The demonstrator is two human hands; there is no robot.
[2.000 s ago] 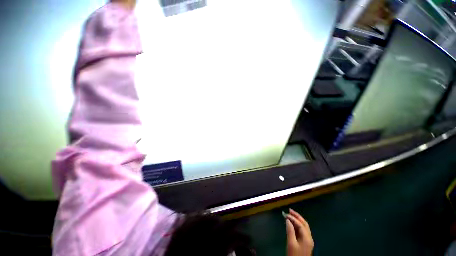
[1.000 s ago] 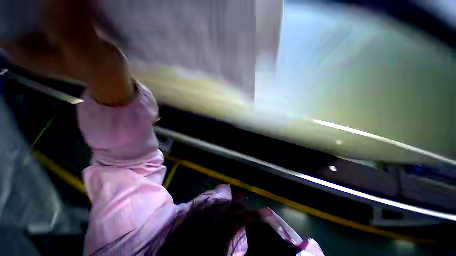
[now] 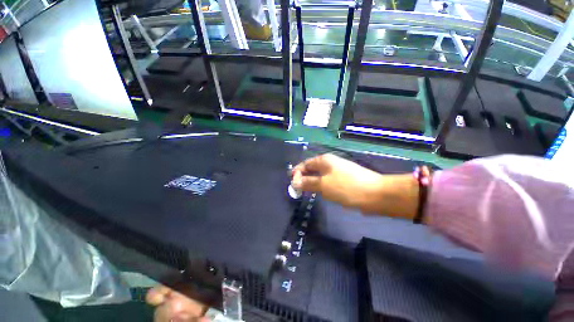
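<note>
The black rear cover (image 3: 145, 214) of a television lies across the middle of the view, with a rating label (image 3: 192, 183) at its centre. My right hand (image 3: 327, 179), in a pink sleeve, pinches a small white round sticker (image 3: 294, 191) against or just above the cover, at the upper end of the terminal panel (image 3: 299, 229). My left hand (image 3: 179, 306) is at the bottom edge, partly cut off and blurred. Its fingers are on a whitish sheet (image 3: 220, 316), mostly out of the picture.
Black frames (image 3: 289, 75) stand behind the set on green floor. A white sheet (image 3: 319, 113) lies between them. Lit televisions (image 3: 75, 60) stand at the upper left beside a metal rail. Pale, plastic-like material (image 3: 50, 251) hangs at the lower left. A black ribbed part (image 3: 422, 283) is at the lower right.
The view has swung from the lit screen fronts to a rear cover. My right hand is now on the cover with a small sticker, and my left hand shows at the bottom.
</note>
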